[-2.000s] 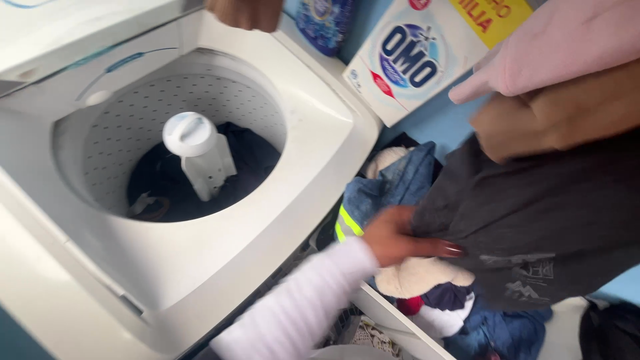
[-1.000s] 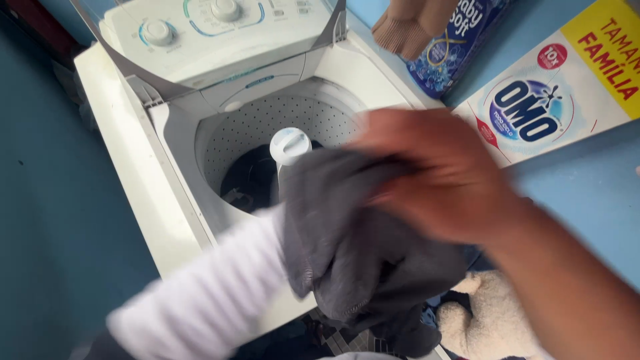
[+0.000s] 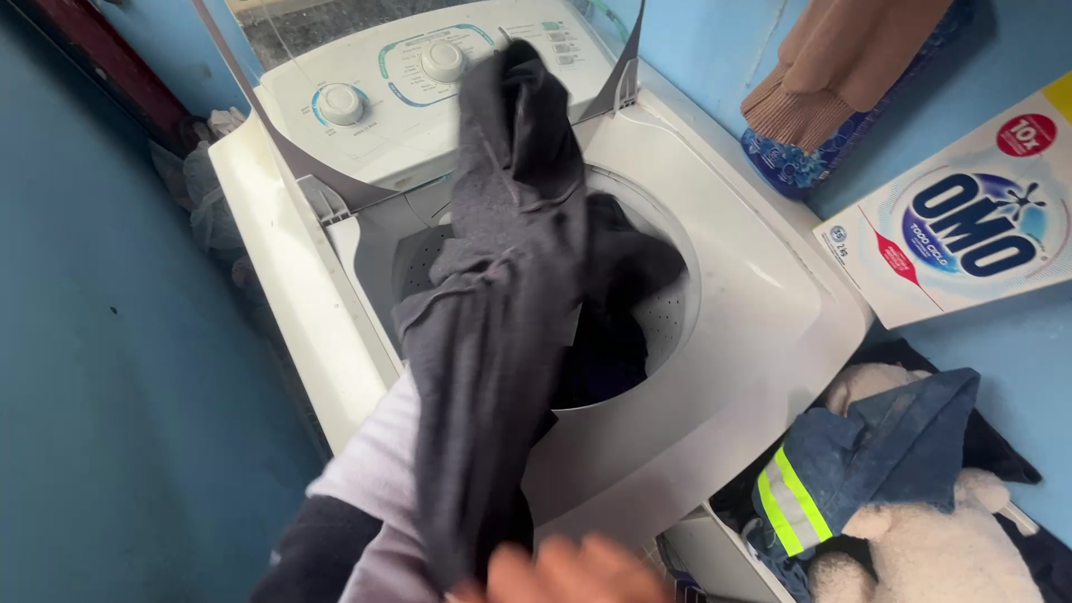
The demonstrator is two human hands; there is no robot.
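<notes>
A dark grey garment (image 3: 502,276) is draped over my left forearm and spans the tub opening of a white top-loading washing machine (image 3: 754,276). My left hand is hidden beneath the cloth; only the light sleeve (image 3: 377,469) shows. My right hand (image 3: 561,574), blurred, is at the bottom edge against the garment's lower end; whether its fingers grip the cloth is unclear. Dark laundry (image 3: 607,360) lies inside the perforated tub, and part of the grey garment hangs over its right side.
An OMO detergent box (image 3: 963,209) and a blue patterned pack (image 3: 783,167) stand at the right, with a brown ribbed cuff (image 3: 796,109) over the pack. Lower right, a blue garment with reflective tape (image 3: 888,435) and a cream plush item (image 3: 946,544) lie heaped. The raised lid (image 3: 276,142) borders the control panel.
The grey garment has moved from beside the tub to over its opening, spread along my left arm. My right hand has moved down to the bottom edge. The view has shifted.
</notes>
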